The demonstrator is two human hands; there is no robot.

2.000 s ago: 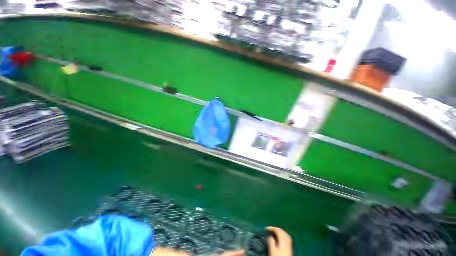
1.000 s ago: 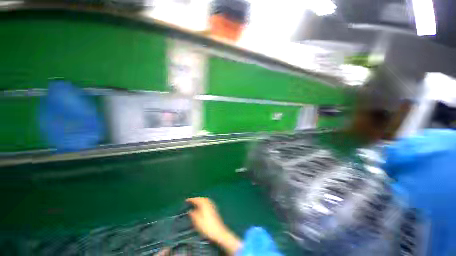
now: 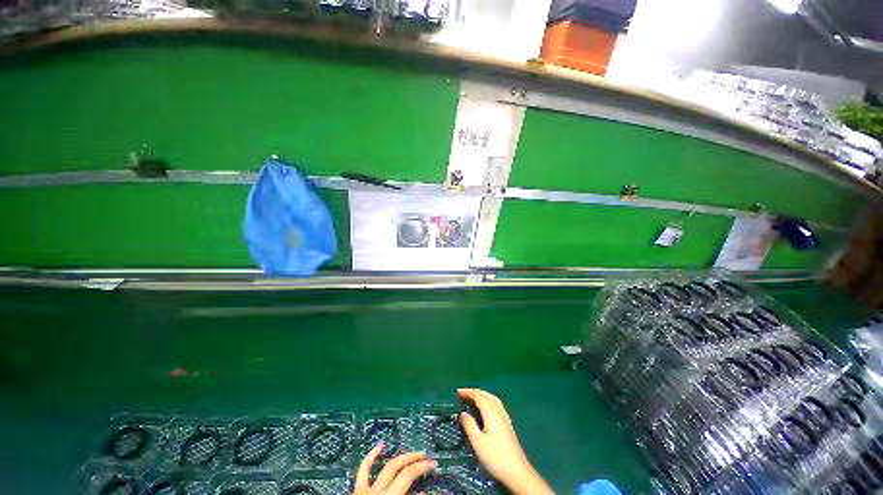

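A clear blister tray (image 3: 276, 469) lies flat on the dark-green bench, with a black ring in each visible pocket, such as the ring (image 3: 326, 442) in the back row. My left hand (image 3: 392, 474) is over the tray's front right part, fingers spread, partly cut off by the lower edge; no part shows in it. My right hand (image 3: 496, 440) is at the tray's back right corner, thumb and forefinger beside the ring (image 3: 447, 432) in the end pocket. A small dark edge shows between those fingertips; whether they grip it I cannot tell.
Stacked clear trays with black rings (image 3: 721, 372) stand at the right. A green backboard (image 3: 387, 116) with rails runs behind the bench, holding a blue bag (image 3: 289, 222) and an instruction sheet (image 3: 414, 232). An orange bin (image 3: 578, 46) sits on the shelf above.
The view has swung right, then partly back left, and is sharper. The person in blue at the right has mostly left view. My left hand now shows over the tray; my right hand remains at its corner.
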